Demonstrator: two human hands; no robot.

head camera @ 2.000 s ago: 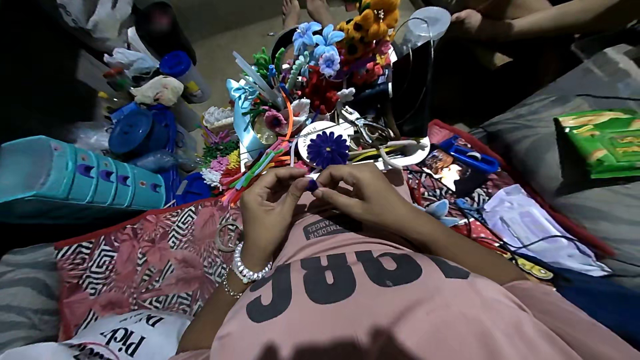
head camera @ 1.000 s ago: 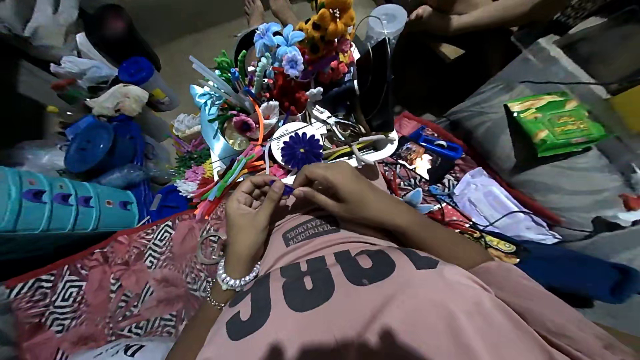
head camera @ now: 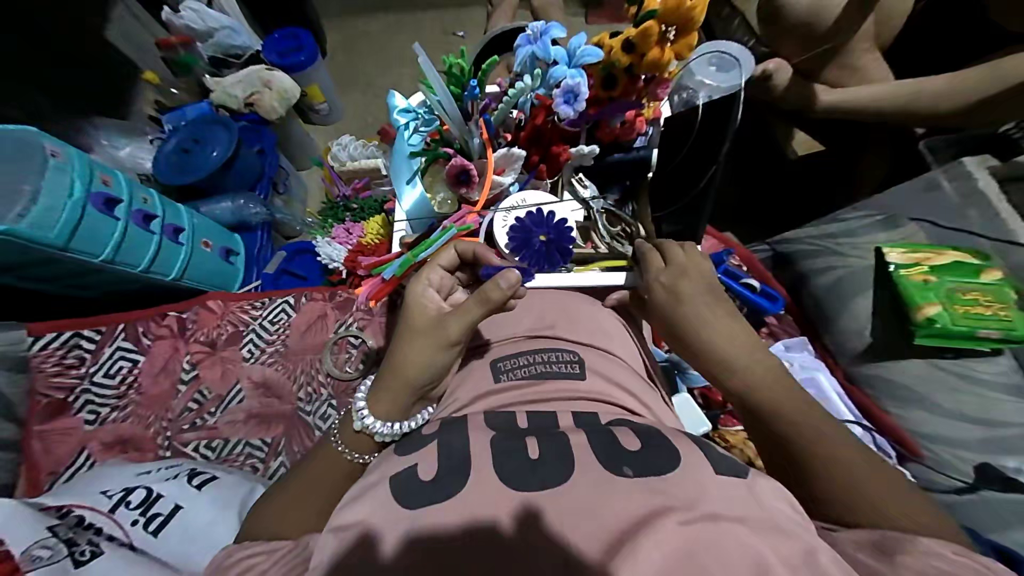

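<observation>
My left hand (head camera: 456, 312) pinches a small dark purple piece (head camera: 506, 273), seemingly fuzzy pipe cleaner, between thumb and fingers. Just beyond it a purple pipe-cleaner flower (head camera: 541, 240) lies against a round white item. My right hand (head camera: 676, 280) is at the right part of the white tray's (head camera: 584, 280) near edge, below metal pliers (head camera: 608, 220); its fingertips are partly hidden, so whether they hold anything is unclear. Colourful pipe cleaners (head camera: 416, 252) lie left of the flower. Blue (head camera: 564, 60), red and orange (head camera: 664, 32) fuzzy flowers crowd the tray's far part.
A teal drawer unit (head camera: 120, 216) and blue-lidded containers (head camera: 292, 52) stand at the left. A tape roll (head camera: 349, 355) rests on the patterned cloth (head camera: 200, 360). At the right are a blue tool (head camera: 748, 284) and a green packet (head camera: 952, 296). Another person's arm (head camera: 904, 96) is at top right.
My hands were together at the purple piece; now my right hand has moved away to the right, to the tray's edge near the pliers. The purple piece stays in my left hand.
</observation>
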